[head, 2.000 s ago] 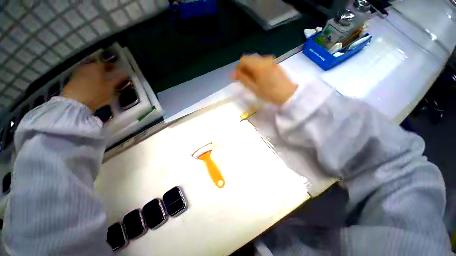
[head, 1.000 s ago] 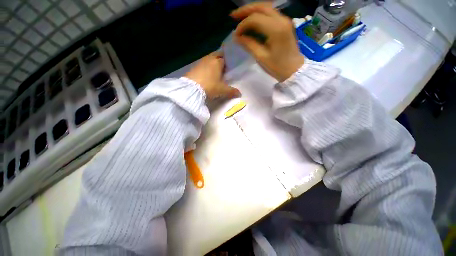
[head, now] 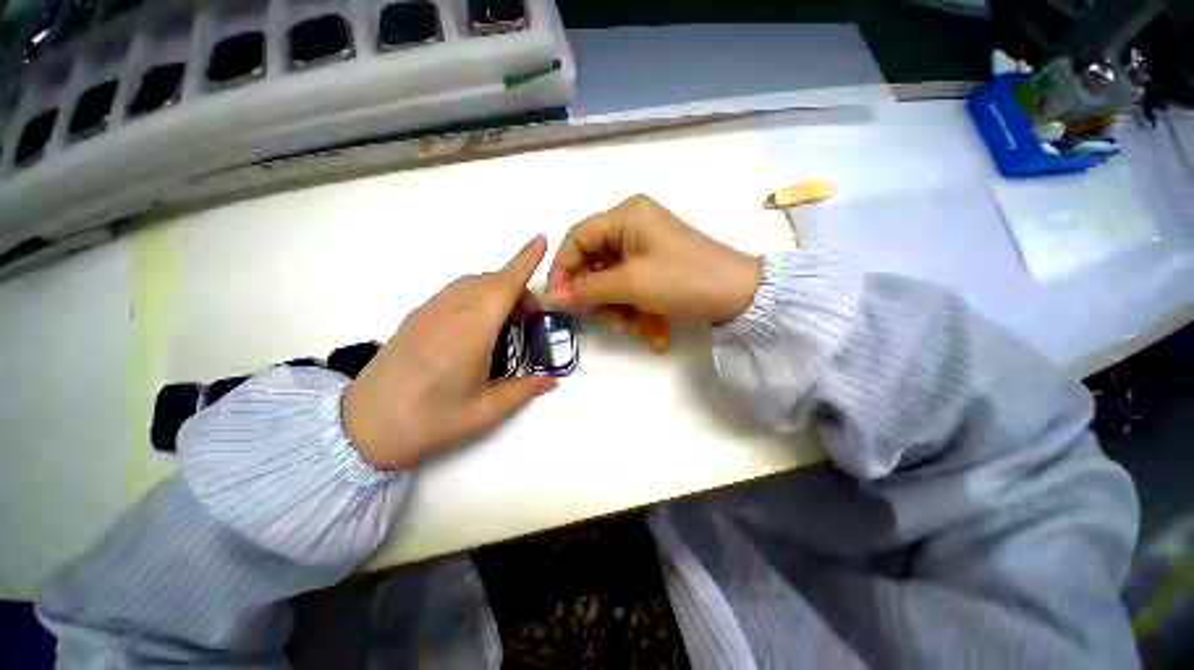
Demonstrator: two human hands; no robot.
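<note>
A watch body (head: 550, 343) with a shiny rim and a light reflection on its face is at the fingertips of my left hand (head: 445, 360). A second dark watch body (head: 504, 353) sits beside it, partly under my left fingers. My right hand (head: 655, 266) has thumb and forefinger pinched just above the watch's upper edge; whether film is between them is too small to tell. The orange-handled tool (head: 648, 330) lies partly hidden below my right hand. More dark watch bodies (head: 176, 416) lie in a row, partly covered by my left sleeve.
The white tray (head: 432, 79) of dark watch bodies is at the upper left. A grey sheet (head: 733, 72) lies beyond the board. The short yellow stick (head: 803, 194) lies right of centre. A blue supply box (head: 1015, 131) with bottles and a white wipe (head: 1074, 223) are at the right.
The view has turned, moving the tray to the top left. My hands have come from the sheet at the board's far side to the watch bodies on the board.
</note>
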